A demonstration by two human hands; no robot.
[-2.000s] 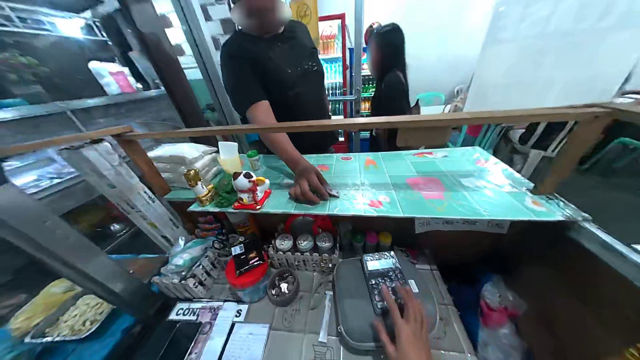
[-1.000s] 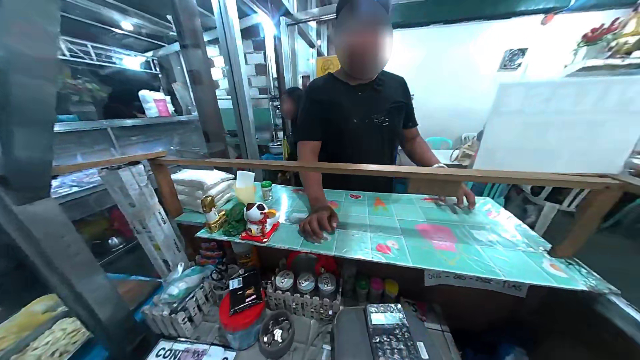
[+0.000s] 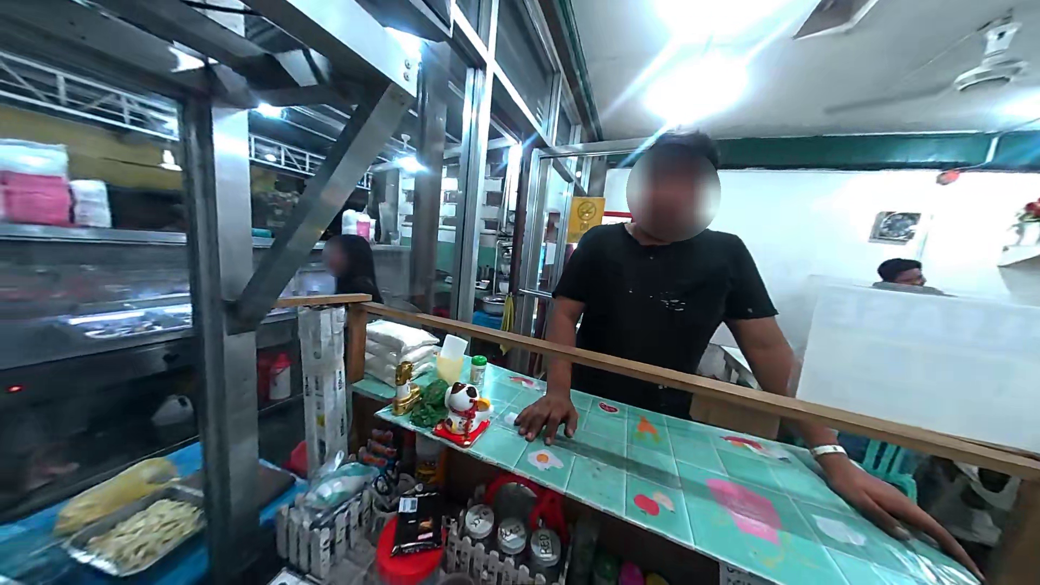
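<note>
Neither my left hand nor my right hand shows in the head view. Before me stretches a counter with a green patterned plastic cover (image 3: 601, 479). A white lucky cat figurine (image 3: 465, 410) stands on its left part, beside a golden figurine (image 3: 405, 388) and a green leafy thing (image 3: 431, 404). Below the counter, a black packet (image 3: 418, 522) lies on a red-lidded container (image 3: 409, 561), left of several cans (image 3: 512, 536) in a white picket-style holder. Across the counter stands a person in a black shirt (image 3: 662, 301), with both hands resting on the cover.
A wooden rail (image 3: 634, 366) runs above the counter. A metal post (image 3: 223, 341) stands at left, near a foil tray of pale food (image 3: 142, 528). White bags (image 3: 398, 345) are stacked at the counter's left end. Farther back are two more people and a white panel (image 3: 918, 366).
The view has swung up and left. My right hand, over the calculator two seconds ago, is out of view. The person opposite now has both hands spread on the counter.
</note>
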